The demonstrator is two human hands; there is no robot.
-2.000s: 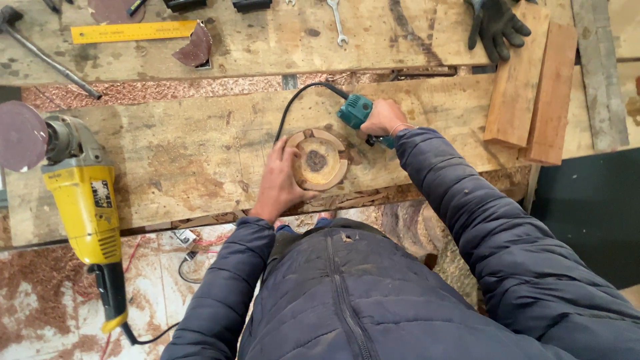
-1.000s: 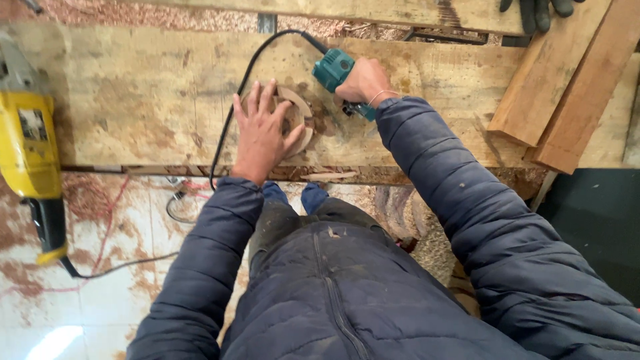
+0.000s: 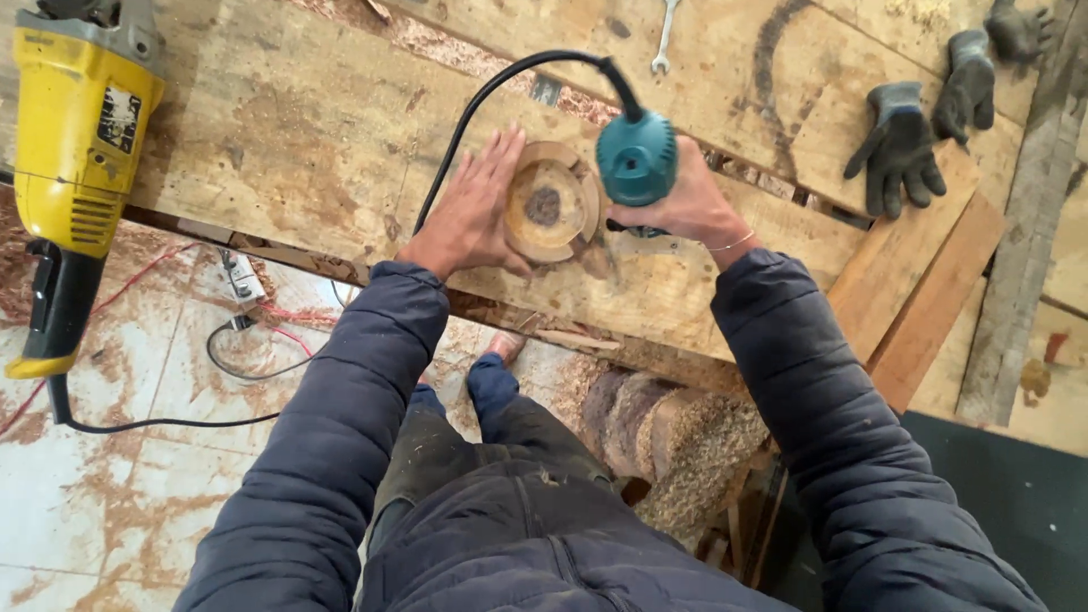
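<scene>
My right hand [image 3: 693, 195] grips a teal corded trim router [image 3: 637, 161], held just right of a round wooden piece. The router's top faces me and hides most of its base. My left hand [image 3: 476, 208] lies along the left side of the round wooden piece [image 3: 525, 238], fingers stretched out and thumb at its lower edge. That piece has a raised rim, a hollowed paler middle and a dark rough patch at its centre. From the router's top a black cord [image 3: 501, 78] arcs leftward and passes behind my left hand.
A yellow angle grinder [image 3: 76, 144] lies at the left edge of the plank workbench [image 3: 297, 144]. A wrench [image 3: 665, 38], dark work gloves [image 3: 898, 149] and wooden boards [image 3: 935, 297] lie toward the back and right. Below are a power strip [image 3: 243, 279] and sawdust on the floor.
My left hand has shifted from on top of the round piece to its left side. The router has turned more upright in my right hand. The view has shifted.
</scene>
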